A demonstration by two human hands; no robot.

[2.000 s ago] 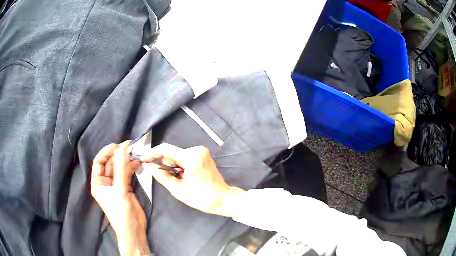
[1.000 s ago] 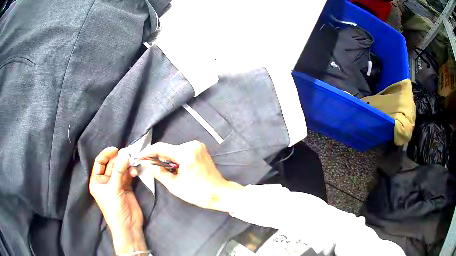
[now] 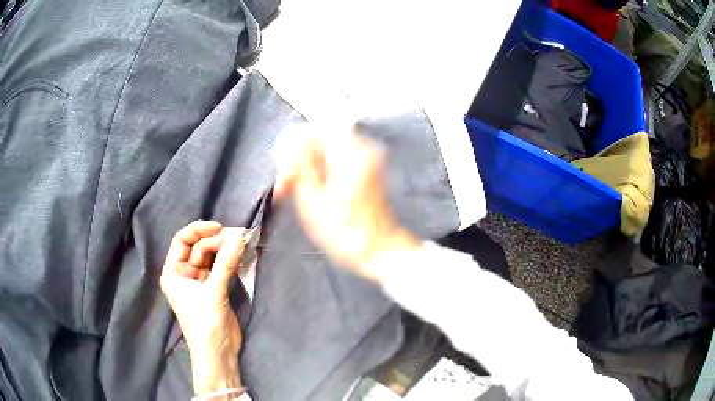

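A dark grey garment [image 3: 176, 117] covers the left side and middle of the view and lies partly on a white tabletop [image 3: 376, 47]. My left hand [image 3: 205, 274] pinches the garment's folded edge, where a small pale strip [image 3: 249, 262] shows at the fingertips. My right hand [image 3: 333, 188] is raised over the garment, up and right of my left hand, and is strongly blurred. Whether it holds a needle or the small dark tool cannot be made out. No thread is clearly visible between the hands. A white band [image 3: 464, 176] edges the right end of the grey panel.
A blue crate [image 3: 549, 176] with dark clothes and a tan cloth [image 3: 627, 176] stands on the speckled floor [image 3: 533, 258] at the right. A dark cloth heap [image 3: 647, 313] lies at the lower right. Metal bars and piled items are at the upper right.
My right hand has left the fingertips of my left hand and moved up and right. My left hand stays on the edge, slightly further right in view. The dark tool no longer shows.
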